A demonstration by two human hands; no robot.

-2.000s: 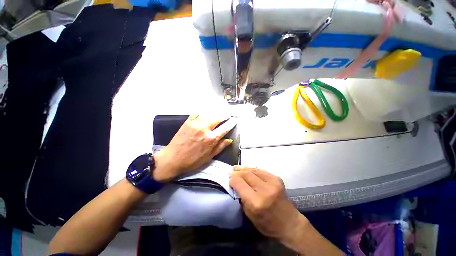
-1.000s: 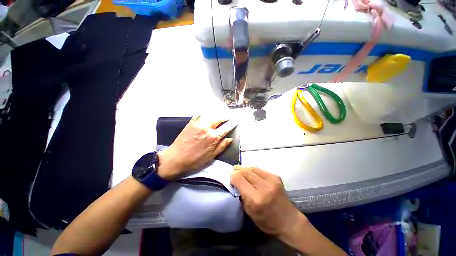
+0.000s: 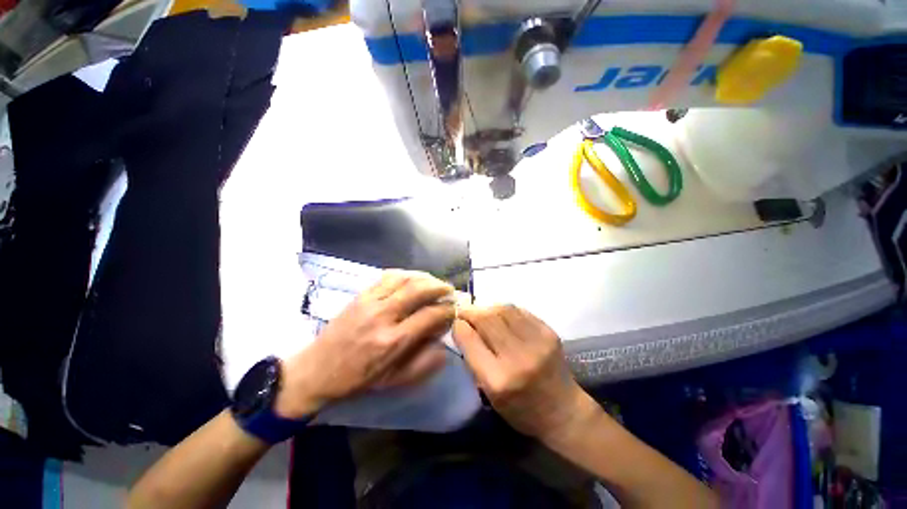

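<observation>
The pocket bag (image 3: 418,396), pale thin cloth, lies in front of the needle and hangs over the table's front edge. A black facing (image 3: 373,234) lies flat at its far end, below the presser foot (image 3: 455,171). My left hand (image 3: 383,333), with a dark watch on the wrist, is on the white cloth, its fingertips pinched on the edge and slightly blurred. My right hand (image 3: 512,363) pinches the same edge just to the right, fingertips nearly touching the left ones. The cloth between the fingers is mostly hidden.
Black trouser panels (image 3: 164,199) lie at the left. The white sewing machine (image 3: 636,60) stands behind, with a yellow clip (image 3: 758,70). Snips with yellow and green handles (image 3: 641,164) lie right of the needle. A ruled scale (image 3: 696,343) runs along the front edge.
My left hand has moved off the black facing, toward me and beside my right hand, uncovering the facing. The machine and table sit higher in the picture.
</observation>
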